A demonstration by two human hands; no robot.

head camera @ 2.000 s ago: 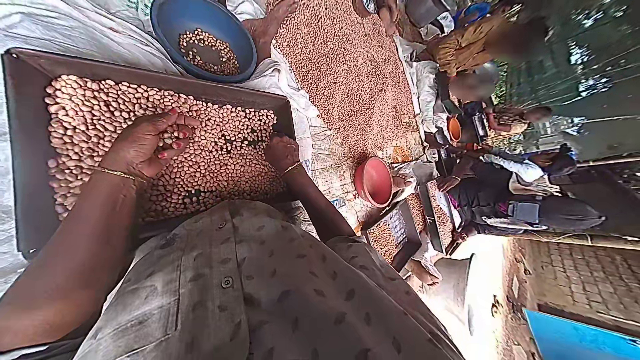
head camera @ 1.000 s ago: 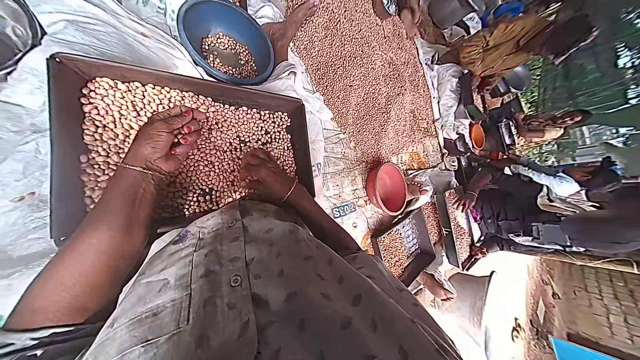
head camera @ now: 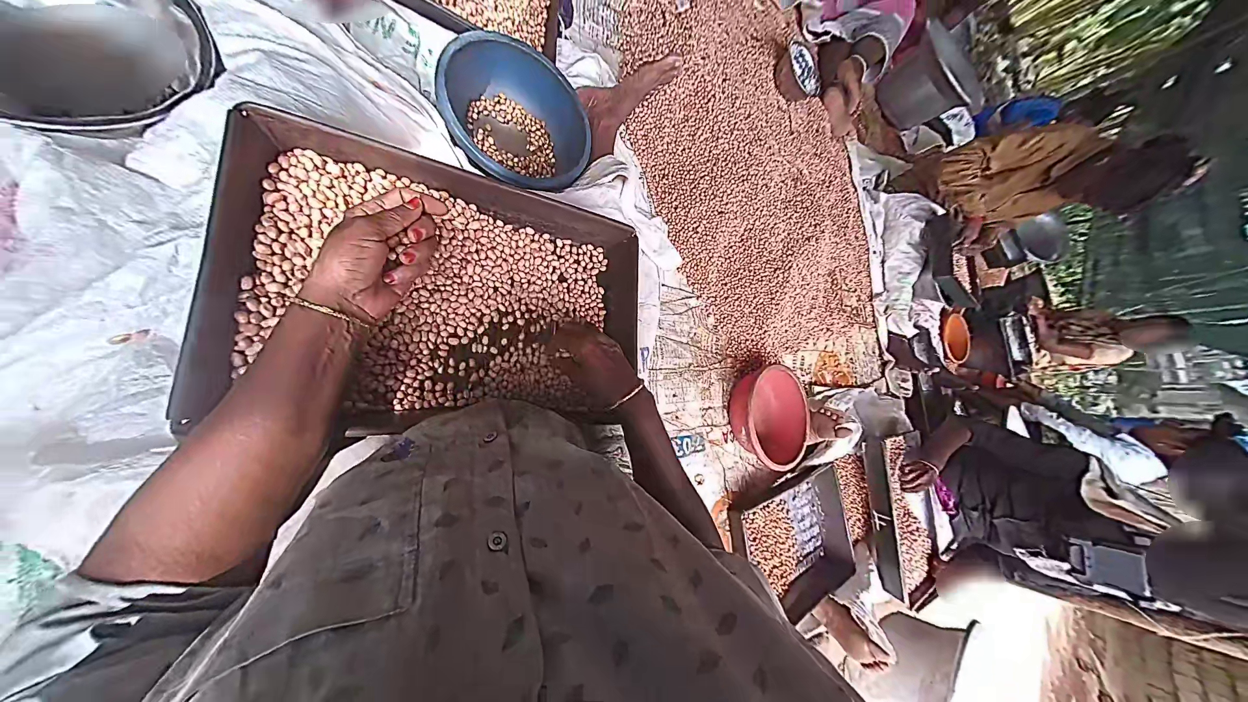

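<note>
A dark rectangular tray lies before me, spread with shelled nuts that look like peanuts. My left hand is over the left part of the tray, its red-nailed fingers curled, with what looks like a nut or two at the fingertips. Low at the tray's right side, my right hand touches the nuts, its fingers in shadow; whether it grips any is hidden. Beyond the tray's far edge stands a blue plastic basin with some nuts in its bottom.
A large heap of nuts covers the sheet at centre right. Nearby are a red bowl and another tray of nuts. A bare foot rests beside the basin. Several people sit at the right. A dark round basin is at top left.
My right hand has moved away from my left hand, toward the tray's right side, since one second ago. My left hand stays curled over the nuts. The view has shifted.
</note>
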